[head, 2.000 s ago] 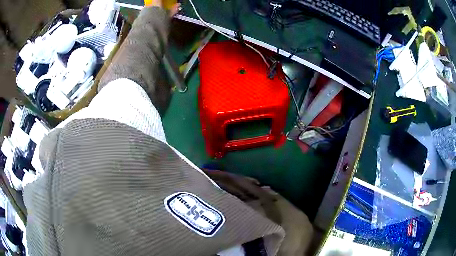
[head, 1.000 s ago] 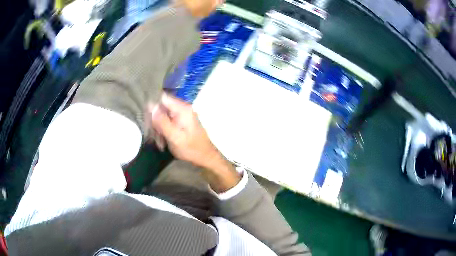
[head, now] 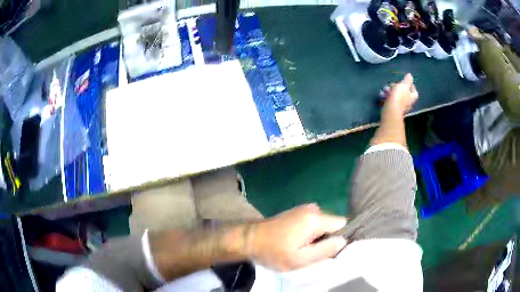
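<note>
My left hand (head: 296, 236) reaches across from the lower left, slightly blurred. Its thumb and fingers pinch the grey-brown right sleeve (head: 385, 191) near the elbow. My right arm stretches away over the bench edge. My right hand (head: 401, 96) is above the green bench top, its fingers partly curled. A small dark and pale spot shows beside it; I cannot tell if it is held. A white mat (head: 182, 120) lies on blue printed sheeting (head: 259, 74).
Several black camera heads (head: 379, 40) with wires stand at the upper right. A clear bag (head: 151, 40) lies behind the mat, beside a hanging black driver (head: 226, 25). A dark phone (head: 29, 145) is at left. Another person's sleeve (head: 499, 65) and a blue stool (head: 450, 174) are at right.
The view has swung from the red stool and cartons to the mat and bench. A second ago my right hand was at the left sleeve; now my left hand grips the right sleeve.
</note>
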